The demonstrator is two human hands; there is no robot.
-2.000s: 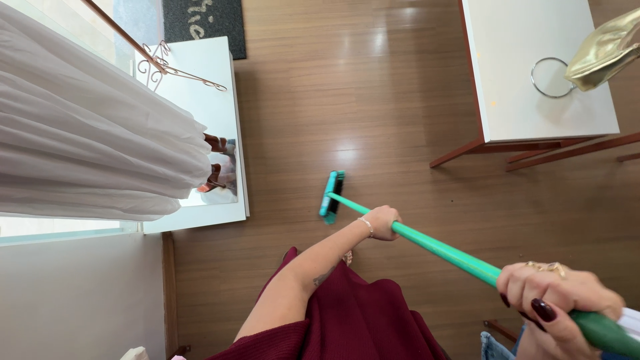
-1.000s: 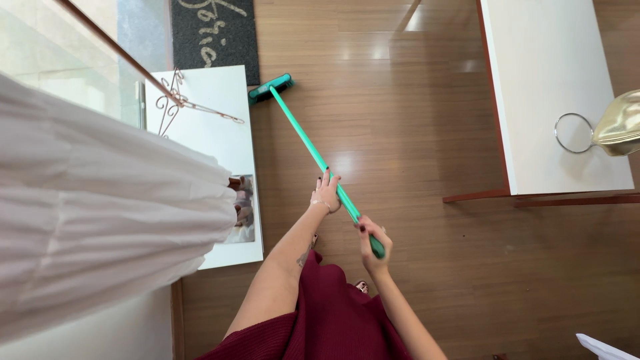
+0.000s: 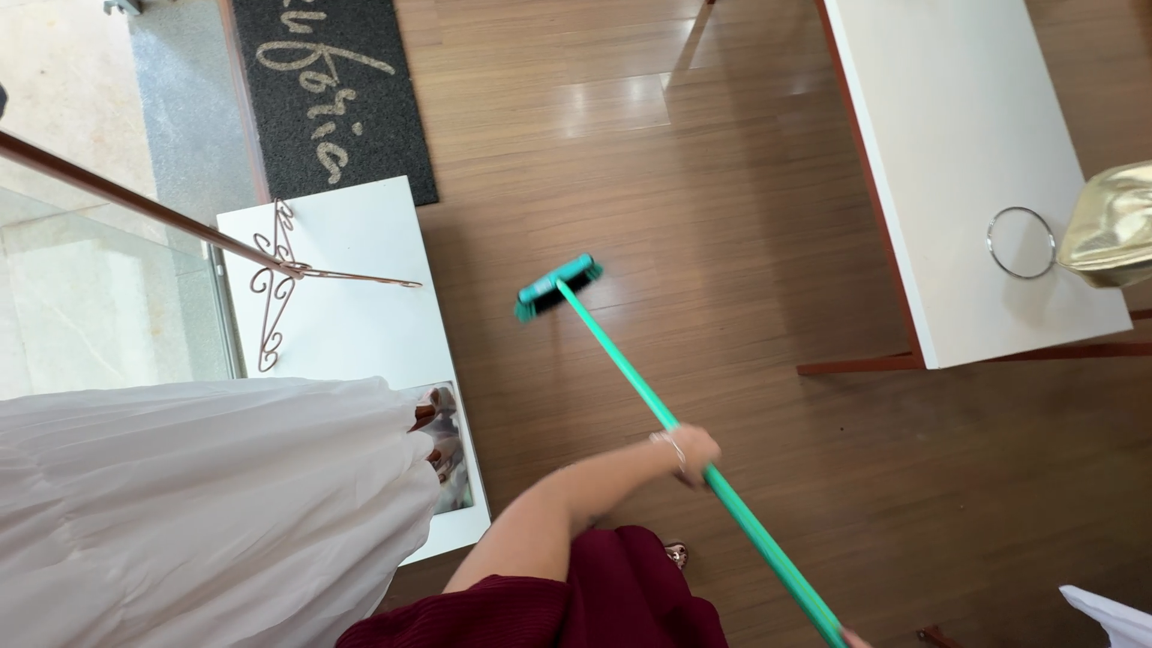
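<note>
A green broom handle [image 3: 630,371] runs from the lower right up to a teal broom head [image 3: 558,286] with dark bristles over the wood-look floor [image 3: 576,162]. Around the middle of the handle is my left hand [image 3: 695,452], closed on it, with a bracelet at the wrist. Only a bit of my right hand [image 3: 853,639] shows at the bottom edge, against the handle's lower part; most of it is cut off by the frame.
On the left, a white platform [image 3: 360,238] bears a copper-coloured scroll stand [image 3: 288,270], under a white pleated garment [image 3: 216,486]. A dark doormat [image 3: 333,99] with writing lies beyond. At right stands a white table [image 3: 954,135] with a metal ring [image 3: 1021,243] and gold bag [image 3: 1111,225].
The broom head has moved from beside the doormat and the platform's corner to the open floor at their right. My right hand, fully visible a second ago, is now mostly out of frame.
</note>
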